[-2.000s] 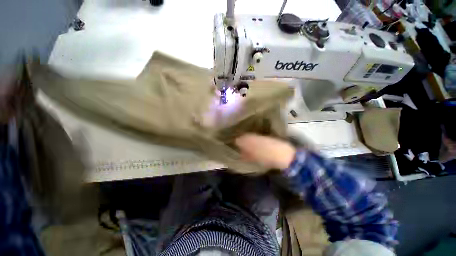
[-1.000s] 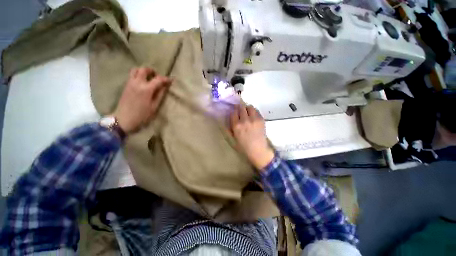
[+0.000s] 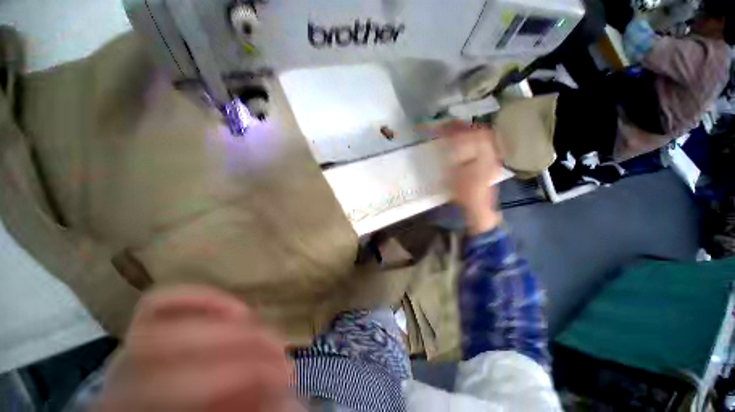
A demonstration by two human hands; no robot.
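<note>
The large tan cloth (image 3: pixel 185 201) lies over the tabletop under the needle area and hangs over the front edge toward my lap. The presser foot and needle (image 3: pixel 236 117) are above it in violet-white light. My left hand (image 3: pixel 197 354) is large and blurred close to the camera at the bottom; its fingers cannot be made out. My right hand (image 3: pixel 471 161) is blurred over the right end of the table, beside the small cut tan pieces (image 3: pixel 525 135); whether it touches them cannot be told.
The white sewing machine (image 3: pixel 355 60) marked "brother" spans the top. A printed ruler (image 3: pixel 395 197) runs along the table's front edge. More tan cloth (image 3: pixel 439 298) hangs below the table. A green surface (image 3: pixel 653 318) is at lower right. Another person (image 3: pixel 681 80) is at upper right.
The view has turned right. My right hand has moved from beside the needle to the table's right end. My left hand has left the cloth and come close to the camera.
</note>
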